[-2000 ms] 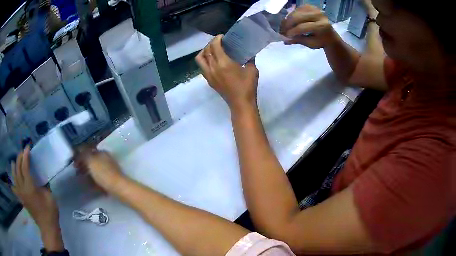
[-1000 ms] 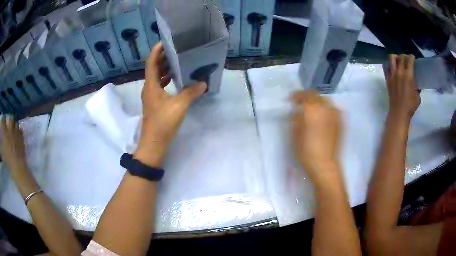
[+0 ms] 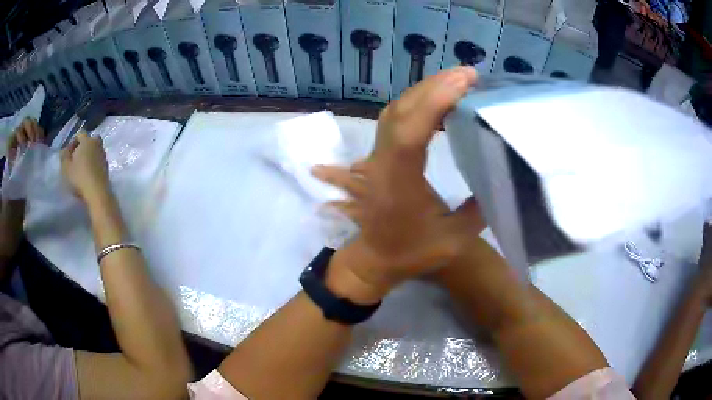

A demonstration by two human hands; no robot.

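My left hand, with a dark wristband, holds an open retail box by its left side. The box is tilted, with its dark opening and large white flaps facing right, close to the camera and blurred. My right hand crosses behind my left hand and is partly hidden. Its fingers reach left to a white bagged appliance lying on the table. Contact is likely, but the blur hides whether they grip it. A coiled white cable lies on the right of the table.
A long row of upright retail boxes stands along the far edge of the white-covered table. At left, another worker's hands handle a clear bag. Another person's arm shows at the right edge.
The view has turned. The box in my left hand has moved right and tipped over. My right hand has crossed left to the white bundle.
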